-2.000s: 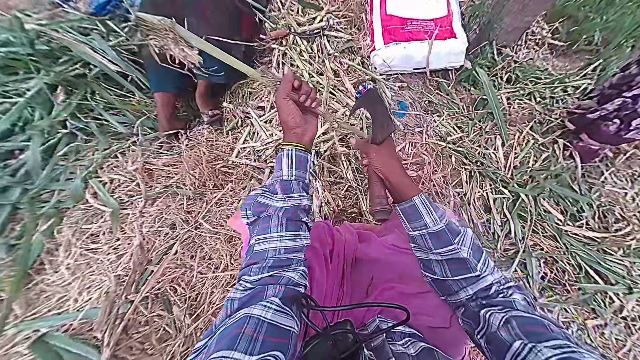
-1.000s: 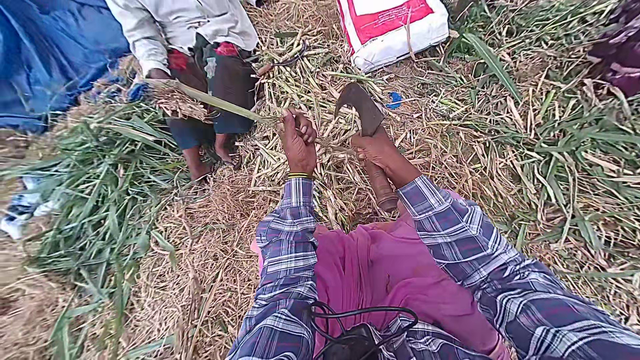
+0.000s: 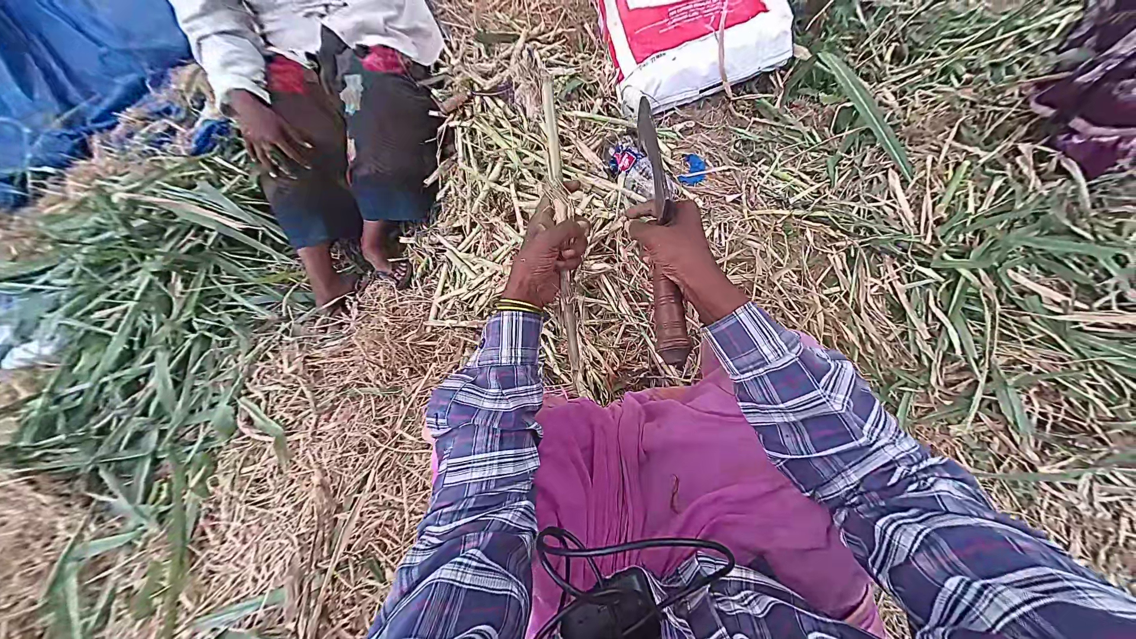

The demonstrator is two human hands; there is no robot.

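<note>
My left hand (image 3: 548, 250) is closed around a pale plant stalk (image 3: 552, 133), which stands roughly upright in the view and runs below the fist toward my lap. To its right, my right hand (image 3: 676, 244) grips a curved-blade sickle near where the dark blade (image 3: 652, 155) meets the turned wooden handle (image 3: 671, 319). The blade points away from me, seen nearly edge-on, and is apart from the stalk. Cut stalk pieces (image 3: 479, 248) lie beneath and around both hands. Pink cloth (image 3: 639, 470) covers my lap.
Another person (image 3: 355, 133) is at the upper left, near green leaves (image 3: 151, 346) and a blue sheet (image 3: 80, 71). A white and red sack (image 3: 710, 71) lies ahead, with a crumpled plastic wrapper (image 3: 628, 160) nearer. Dark patterned cloth (image 3: 1096, 98) is at the upper right. A black cable (image 3: 639, 543) lies on my lap.
The stalk, earlier slanting to the upper left, now stands roughly upright in my left hand. The sickle blade has turned from showing its broad curved side to nearly edge-on.
</note>
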